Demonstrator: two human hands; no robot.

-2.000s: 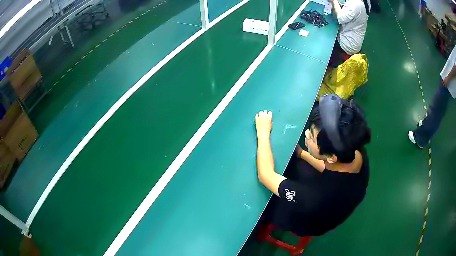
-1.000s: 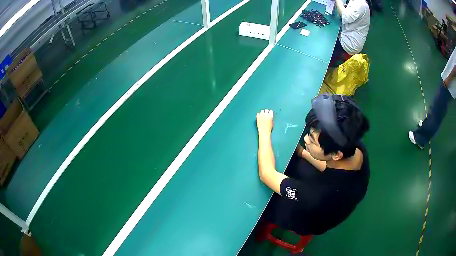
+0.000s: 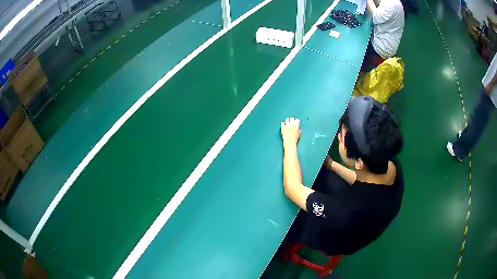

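Neither of my hands is in the picture. Nearest in front of me is the long green-topped bench (image 3: 229, 218) beside the green conveyor belt (image 3: 147, 163) with white edge rails. A white carton (image 3: 274, 37) lies on the belt at the far end, beside a white post. A cluster of small dark parts (image 3: 345, 18) and a small white piece (image 3: 334, 34) lie on the far bench end.
A seated person in black (image 3: 354, 212) rests one arm on the bench, on a red stool (image 3: 313, 260). Beyond are a yellow bag (image 3: 383, 80) and another person in white (image 3: 388, 27). A person stands at the right edge (image 3: 473, 122). Brown cartons (image 3: 23, 141) stand at left.
The white carton has shifted a little to the left along the belt. The seated person's head has turned and moved slightly. The view has shifted slightly.
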